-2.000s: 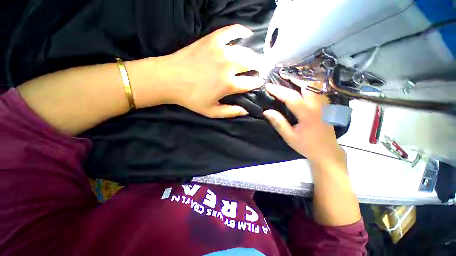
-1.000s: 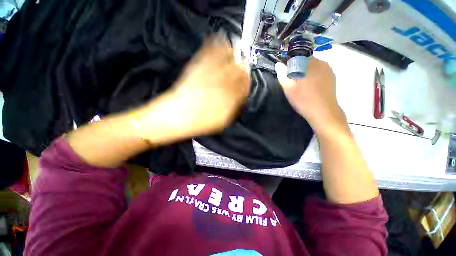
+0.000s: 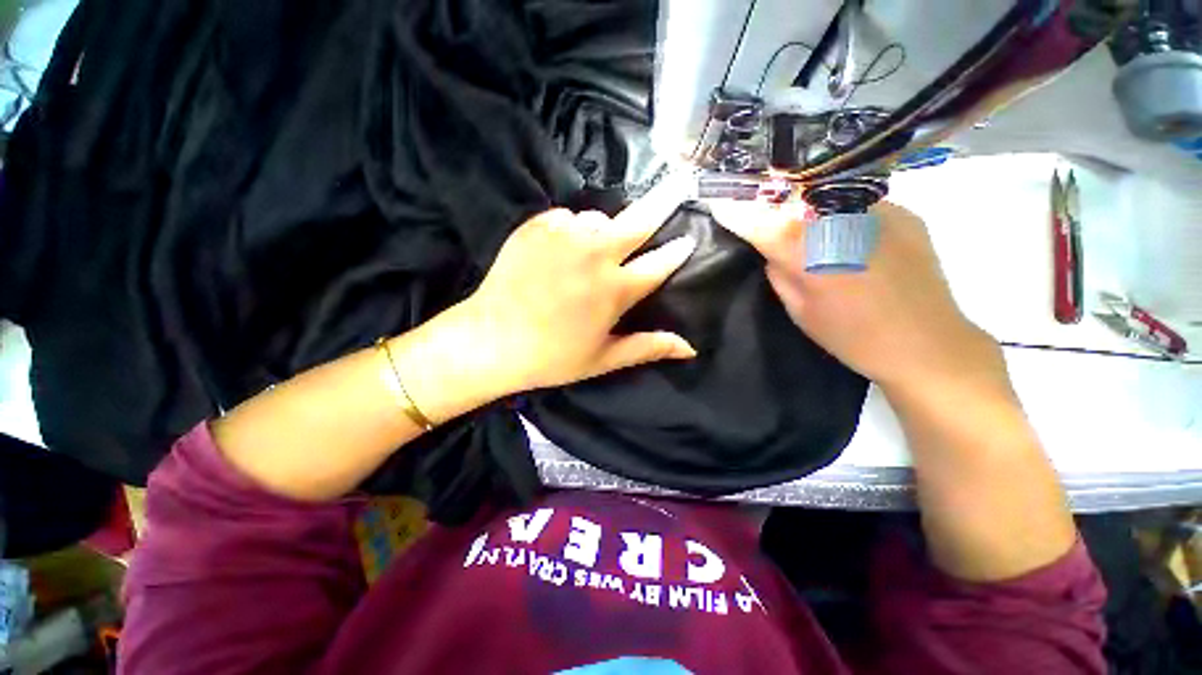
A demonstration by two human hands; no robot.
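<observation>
The black garment (image 3: 738, 382) lies over the table and is heaped at the left, with a glossy part under my hands. My left hand (image 3: 580, 290) rests flat on the cloth with its fingers apart, fingertips near the needle area. My right hand (image 3: 870, 290) is at the right of the needle area on the cloth's edge, its fingers partly hidden behind the ribbed grey-blue knob (image 3: 841, 243); its hold cannot be made out. The presser foot area (image 3: 745, 185) of the sewing machine is brightly lit just beyond my fingertips.
Red-handled snips (image 3: 1065, 251) and smaller red and silver snips (image 3: 1144, 324) lie on the white table (image 3: 1028, 396) at the right. A pale measuring strip (image 3: 844, 493) runs along the table's front edge. A second grey-blue knob (image 3: 1163, 92) is at the upper right.
My left hand has come down from a blurred, raised pose and spread over the cloth. My right hand stays beside the needle area. The machine and snips appear shifted as the view moved.
</observation>
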